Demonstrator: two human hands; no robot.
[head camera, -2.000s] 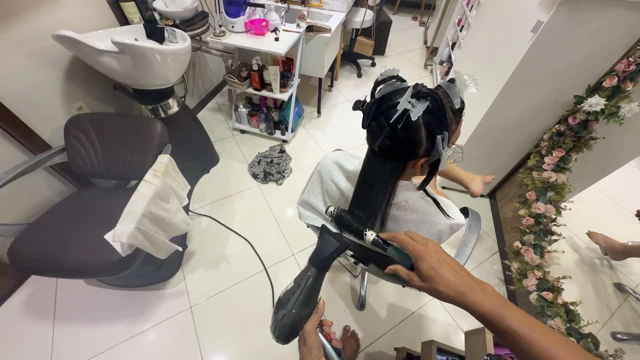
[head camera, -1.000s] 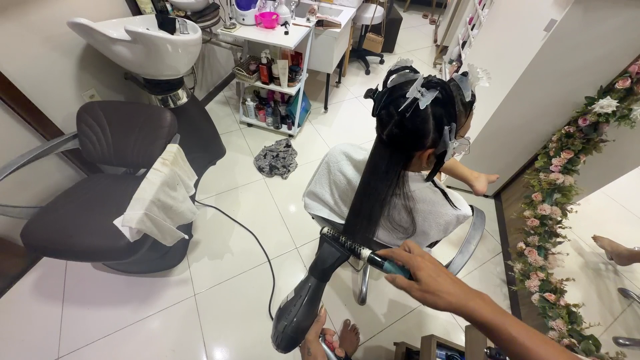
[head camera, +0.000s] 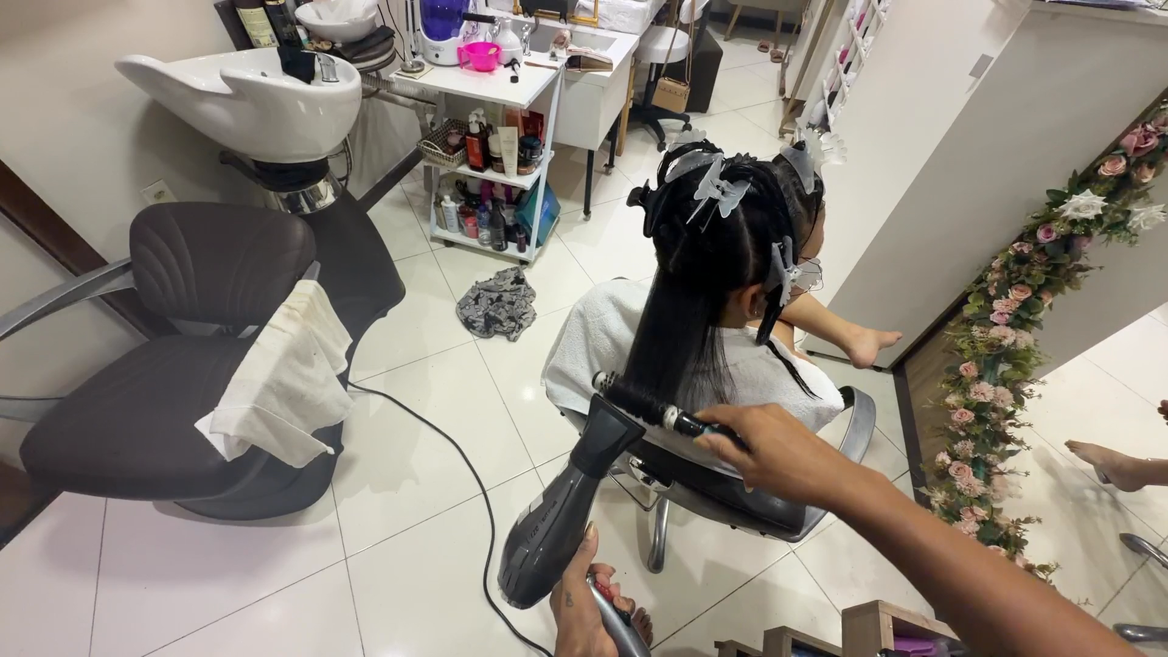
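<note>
My left hand grips the handle of a black hair dryer, whose nozzle points up at the hair. A round hairbrush is in my right hand, its bristles against the lower part of a straight lock of dark hair, just above the nozzle. The hair belongs to a seated person, turned away, with a white towel over the shoulders. Light sectioning clips hold up the upper hair.
A dark salon chair with a white cloth stands left, near a white wash basin. The dryer cord crosses the floor. Behind are a product trolley and a crumpled cloth. A flower garland edges a mirror at right.
The brush and dryer stay close together at the lock. Since one second ago, they sit a little higher relative to the seated person, and the lock hangs less stretched toward me.
</note>
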